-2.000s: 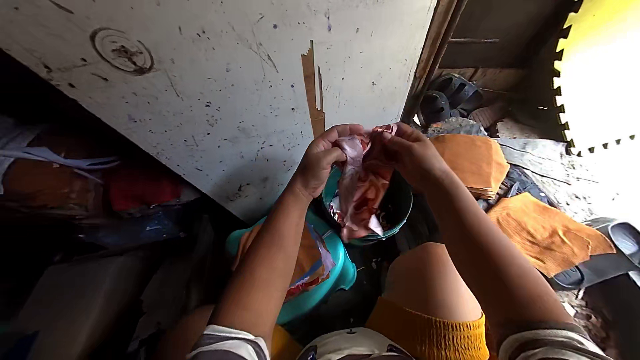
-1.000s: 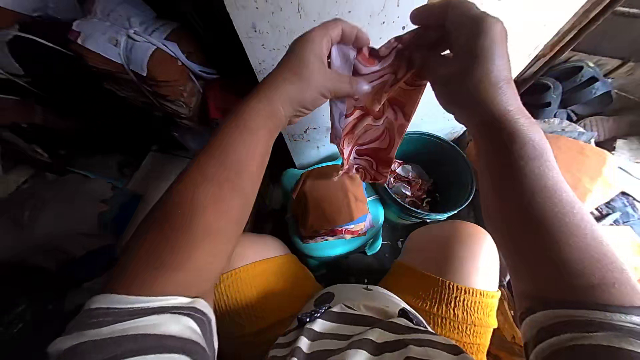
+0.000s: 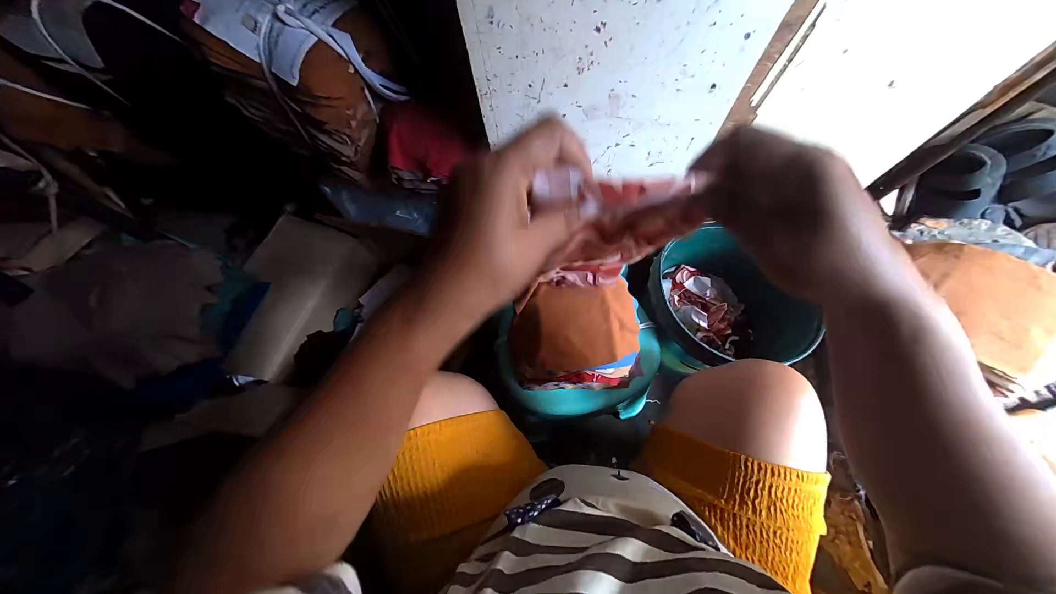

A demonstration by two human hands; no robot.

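A red and pinkish-white marbled piece of fabric is stretched between my two hands, blurred by motion. My left hand pinches its left end and my right hand grips the right end. Beneath the fabric, a stack of brown pieces, with blue and red edges showing at its front, lies on a teal plastic stool or basin. Just right of it stands a dark green bucket holding crumpled red and white scraps.
A white speckled panel rises in front. Stacked brown pieces lie at the right, below black rubber sandals. Bundles tied with white cord sit at the upper left, and a pale flat board is at the left.
The marbled fabric hung down from both hands one second ago; now it is drawn out sideways between them, lower over the brown stack. The view has swung over these two seconds.
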